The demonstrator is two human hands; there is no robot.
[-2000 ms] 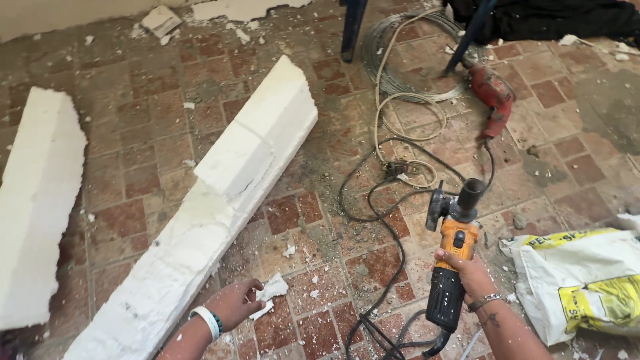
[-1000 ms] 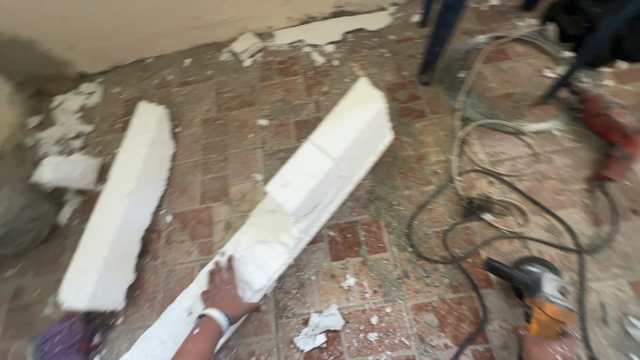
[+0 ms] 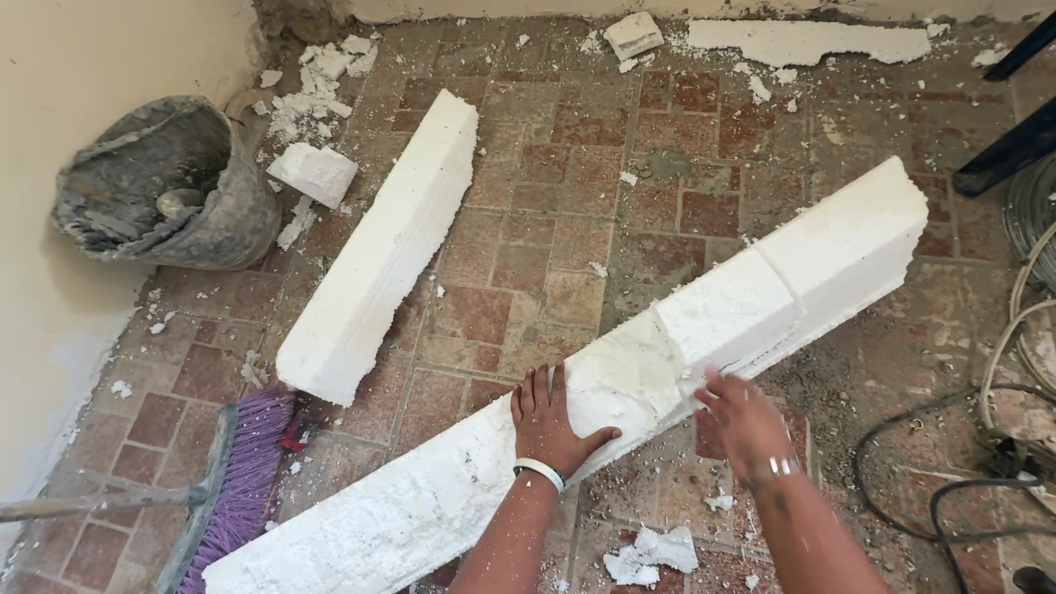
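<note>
A long white polystyrene foam beam (image 3: 445, 478) lies diagonally across the tiled floor, its upper part thicker and crossed by a cut line. My left hand (image 3: 554, 421) lies flat on its middle, fingers spread, beside a shallow hollow. My right hand (image 3: 738, 417), blurred, is at the beam's right edge near the step where the thicker part begins; it holds no tool, and whether it touches the foam I cannot tell. A shorter foam block (image 3: 384, 247) lies to the left of the beam. Torn white scraps (image 3: 652, 554) are on the tiles between my forearms.
A dirty bucket (image 3: 239, 210) leans by the left wall. A purple-bristled broom (image 3: 247, 478) lies at lower left. Foam pieces (image 3: 808, 41) lie along the back wall. Black cable (image 3: 866, 487), coiled wire (image 3: 1031, 214) and dark legs (image 3: 1011, 148) of some furniture are at right.
My left hand has gone from the scraps on the floor onto the beam. My right hand has let go of the orange angle grinder it held two seconds ago. The view has swung left.
</note>
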